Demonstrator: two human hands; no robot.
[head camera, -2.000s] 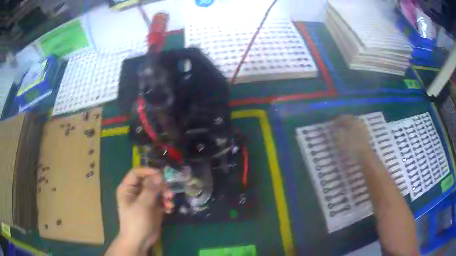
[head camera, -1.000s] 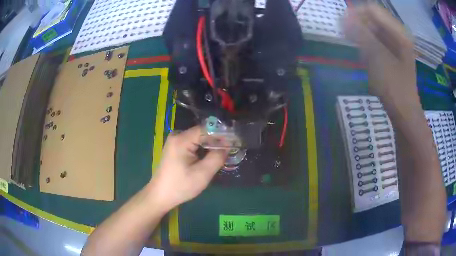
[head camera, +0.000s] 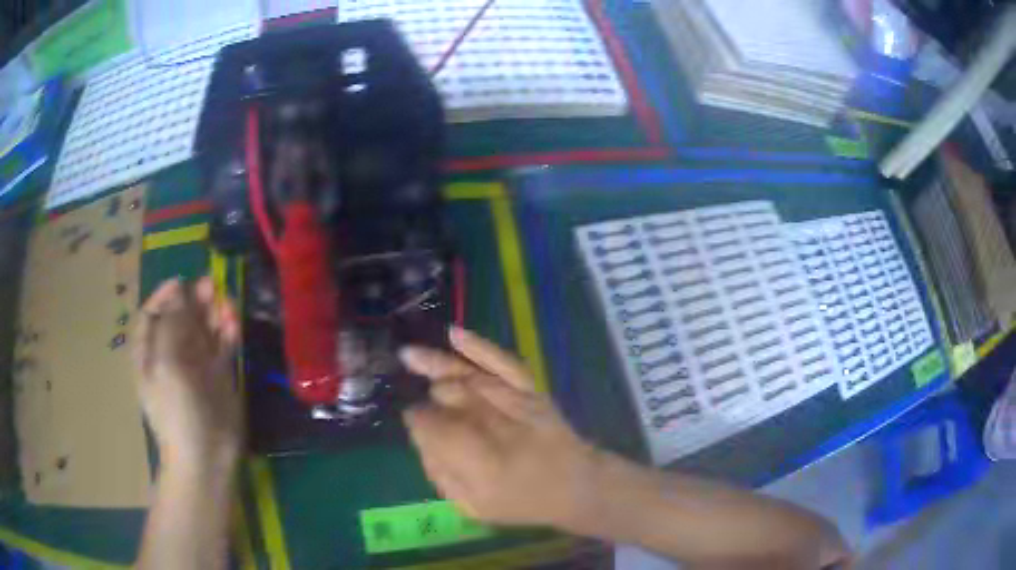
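Note:
The black test fixture (head camera: 384, 167) stands at centre left, blurred. Its thick red clamp handle (head camera: 306, 301) lies forward over the silvery seat (head camera: 354, 395) at the fixture's front. My left hand (head camera: 184, 356) is off the fixture's left side, fingers curled upward; I see nothing in it, but it is blurred. My right hand (head camera: 490, 429) is at the fixture's front right, index finger and thumb extended towards it. Whether the fingertips hold a small part cannot be told.
White trays (head camera: 724, 301) of dumbbell-shaped slots lie right. Dotted trays (head camera: 535, 61) and stacked trays (head camera: 769, 56) are at the rear. A cardboard sheet (head camera: 78, 367) with loose dark parts lies left. A green label (head camera: 418, 526) is in front, a blue stool-like object (head camera: 922, 457) lower right.
The red handle now lies forward; it stood upright two seconds ago. My left hand has left the clear block and moved left. My right hand has come from the right side to the fixture's front. The view has shifted.

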